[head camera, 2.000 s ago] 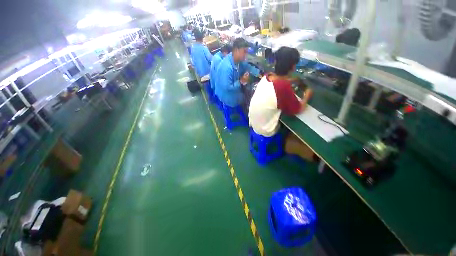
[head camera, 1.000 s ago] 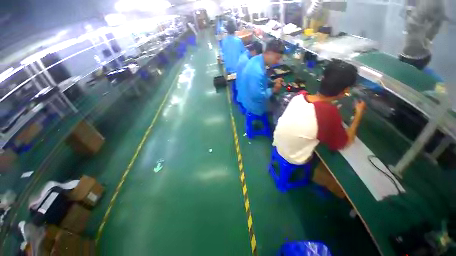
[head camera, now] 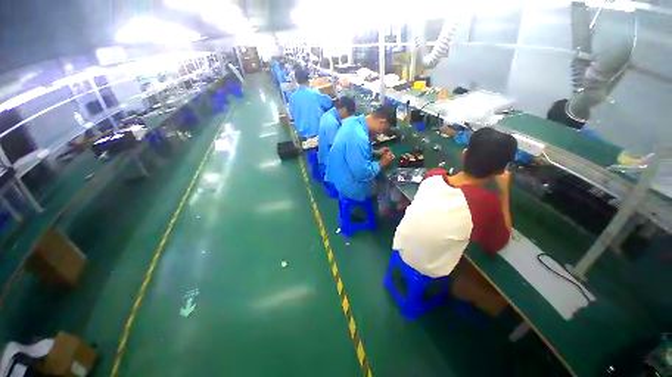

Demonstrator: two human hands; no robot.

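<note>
Neither of my hands is in the picture. Nearest in front of me at the right is a green-topped bench (head camera: 516,298). A white strip (head camera: 541,276) lies along it with a black cable (head camera: 564,274) curved on top. At the bottom right corner a dark object with metallic parts (head camera: 661,359) is cut off by the edge; it may be the clamp fixture, but I cannot tell.
A seated person in white and dark red (head camera: 435,224) is on a blue stool (head camera: 414,287). Several people in blue sit beyond. Yellow-black tape (head camera: 333,266) runs along the green floor (head camera: 243,294). An open carton (head camera: 68,356) is at lower left. A black bin (head camera: 288,150) stands by the tape.
The view has shifted, and the near blue stool has left the picture. The fixture is now mostly cut off at lower right. The person in white and red has lowered the head and raised an arm towards it.
</note>
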